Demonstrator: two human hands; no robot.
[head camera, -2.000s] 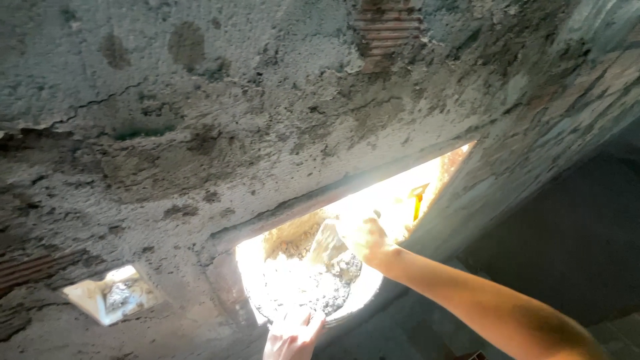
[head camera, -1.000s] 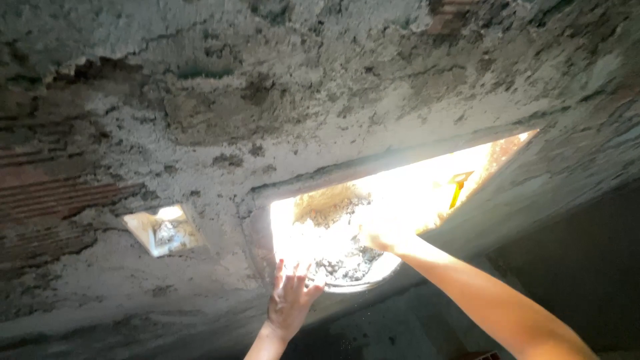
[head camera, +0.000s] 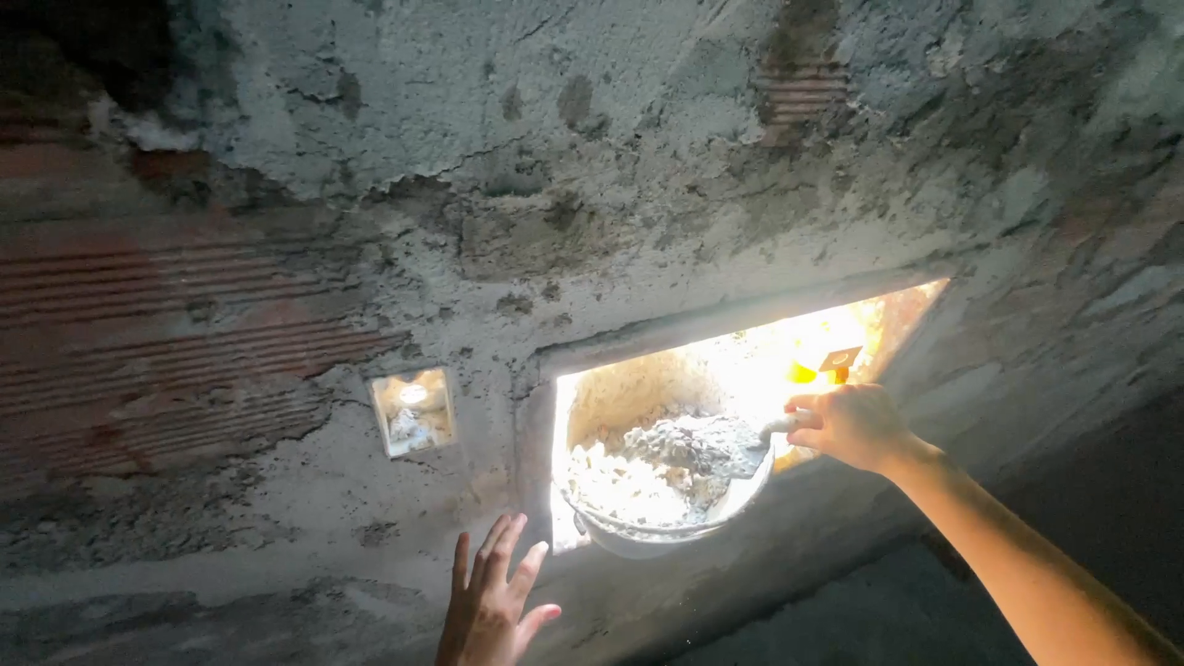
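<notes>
A round bowl or bucket (head camera: 638, 541) of wet grey mortar (head camera: 694, 449) sits in a brightly lit rectangular wall recess, its rim jutting out in front. My right hand (head camera: 846, 425) is at the recess's right side, its fingers closed around a pale handle-like piece at the container's rim; the tool's far part is lost in glare. Just behind that hand stand a small brownish square piece with a hole (head camera: 840, 359) and a yellow object (head camera: 801, 373). My left hand (head camera: 495, 592) is raised below and left of the recess, fingers spread, holding nothing.
A rough wall (head camera: 601, 231) of cracked cement plaster surrounds the recess, with ribbed red brick (head camera: 139, 342) exposed at the left. A small lit square niche (head camera: 413, 413) lies left of the recess. Dark floor shows at the lower right.
My left hand has come off the container's front edge and moved down and left. My right hand has moved from over the mortar to the container's right side.
</notes>
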